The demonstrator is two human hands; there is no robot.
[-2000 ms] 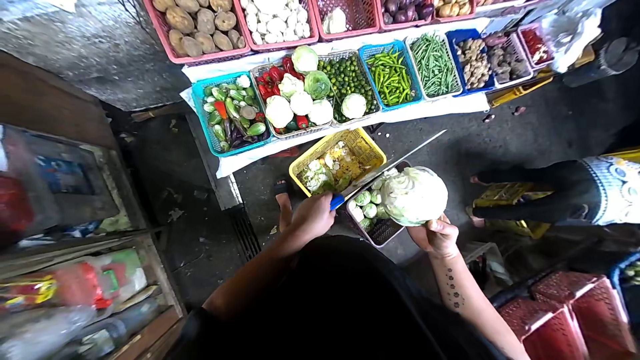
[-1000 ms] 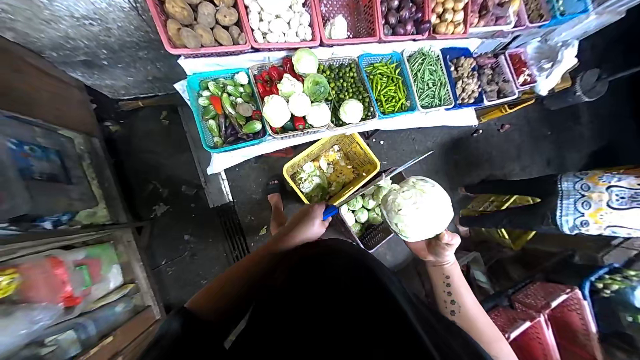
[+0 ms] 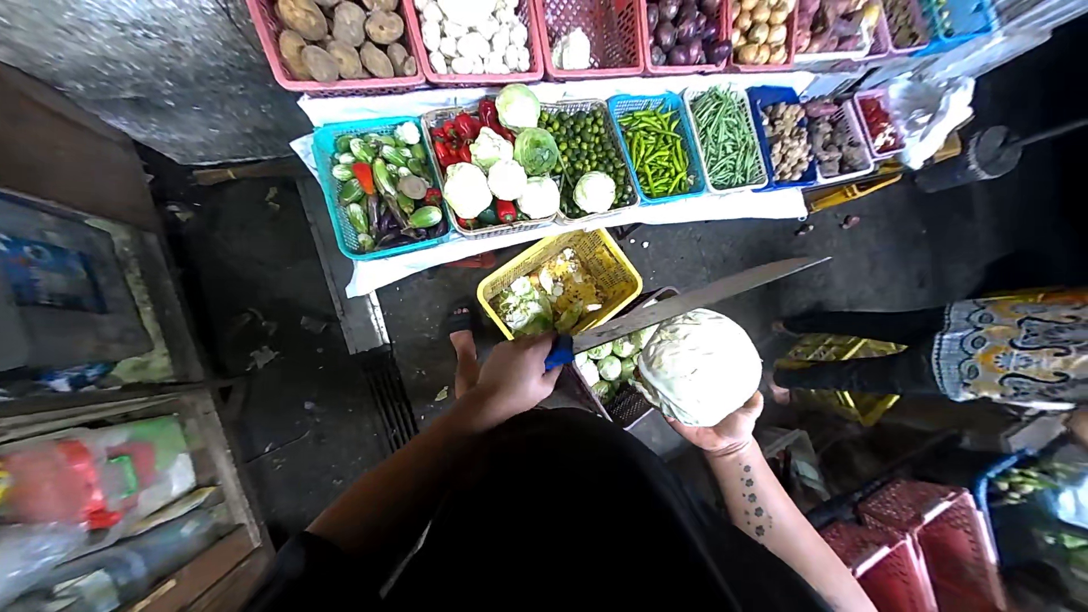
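Note:
My left hand (image 3: 517,376) is closed around the blue handle (image 3: 559,352) of a long knife. Its wide metal blade (image 3: 714,291) points right, past the upper left side of a pale green cabbage (image 3: 701,367). The cabbage rests in my right hand (image 3: 722,429), which supports it from below with the fingers partly hidden. Whether the blade touches the cabbage, I cannot tell. Beneath the knife are a yellow plastic basket (image 3: 625,297) with leaf scraps and trimmings, and a dark crate (image 3: 631,406) of small round green vegetables, partly covered by the cabbage.
Ahead, a stall holds baskets of mixed vegetables (image 3: 387,183), green chillies (image 3: 654,153), green beans (image 3: 727,140) and potatoes (image 3: 348,34). A person in a patterned garment (image 3: 1011,348) is at the right, near a yellow crate (image 3: 850,404). Red crates (image 3: 956,544) stand lower right; wooden shelving (image 3: 212,459) is left.
The knife blade now reaches farther right beyond the cabbage than one second ago. Since the oldest frame, the cabbage has turned in my right hand. Both hands keep their holds.

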